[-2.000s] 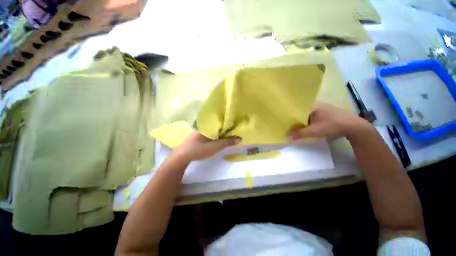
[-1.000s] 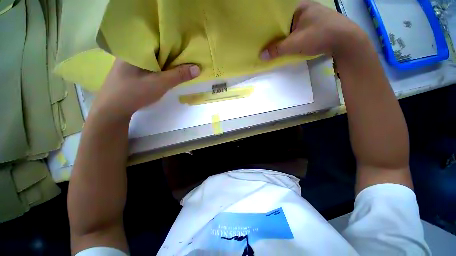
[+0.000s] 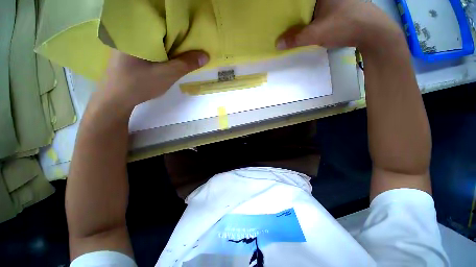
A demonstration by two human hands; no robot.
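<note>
A bag panel (image 3: pixel 242 31) shows its yellow underside at the top of the view, its near edge folded up over a white board (image 3: pixel 162 112). My left hand (image 3: pixel 141 78) holds the panel's near edge on the left, thumb on the yellow face. My right hand (image 3: pixel 334 28) holds the edge on the right, thumb also on top. Small dark metal logo letters (image 3: pixel 226 75) lie on the board just below the panel edge, above a masking tape strip (image 3: pixel 224 84). The panel does not cover them. The fingers under the panel are hidden.
Stacked olive panels (image 3: pixel 26 78) lie at the left, hanging over the table edge. A blue tray (image 3: pixel 448 55) with small metal pieces is at the upper right. A short tape piece (image 3: pixel 223 118) is on the board's front edge. The wearer's white shirt fills the bottom.
The view has tilted down and come closer since the oldest frame. Both hands keep their hold on the panel, whose edge stays just beyond the logo letters. Little has changed in the last second.
</note>
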